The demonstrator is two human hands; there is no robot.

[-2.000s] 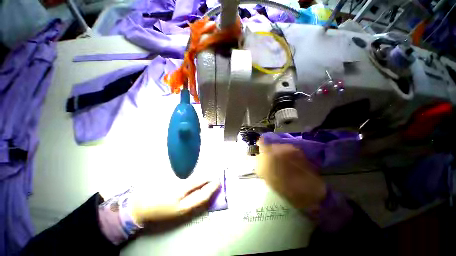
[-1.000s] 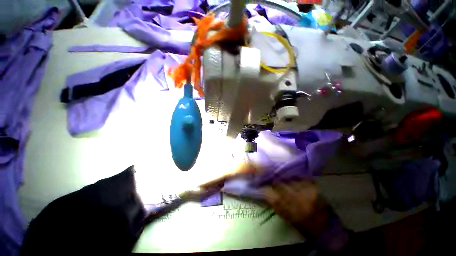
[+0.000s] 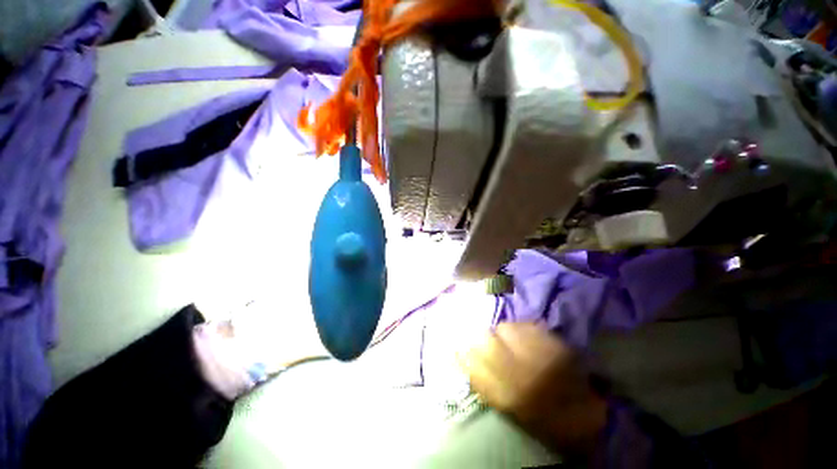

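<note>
The purple garment piece (image 3: 597, 291) lies bunched under the arm of the off-white sewing machine (image 3: 541, 119). My right hand (image 3: 528, 371) is at its near edge, right of the needle area; it is blurred, and its grip cannot be told. My left hand is washed out by the lamp glare; only the cuff (image 3: 225, 357) and dark sleeve show clearly at lower left. A thin dark thread (image 3: 408, 316) runs from the needle area down to the left. The needle is hidden behind the machine head.
The blue lamp (image 3: 348, 266) hangs left of the head, below an orange cloth tie (image 3: 362, 87). A purple panel with a dark band (image 3: 170, 206) and a narrow strip (image 3: 197, 75) lie upper left. A purple heap (image 3: 32, 229) is at the left edge.
The machine head and lamp look larger and nearer. My left hand has moved left, away from the needle area. The cloth held near the needle has shifted right, under the arm.
</note>
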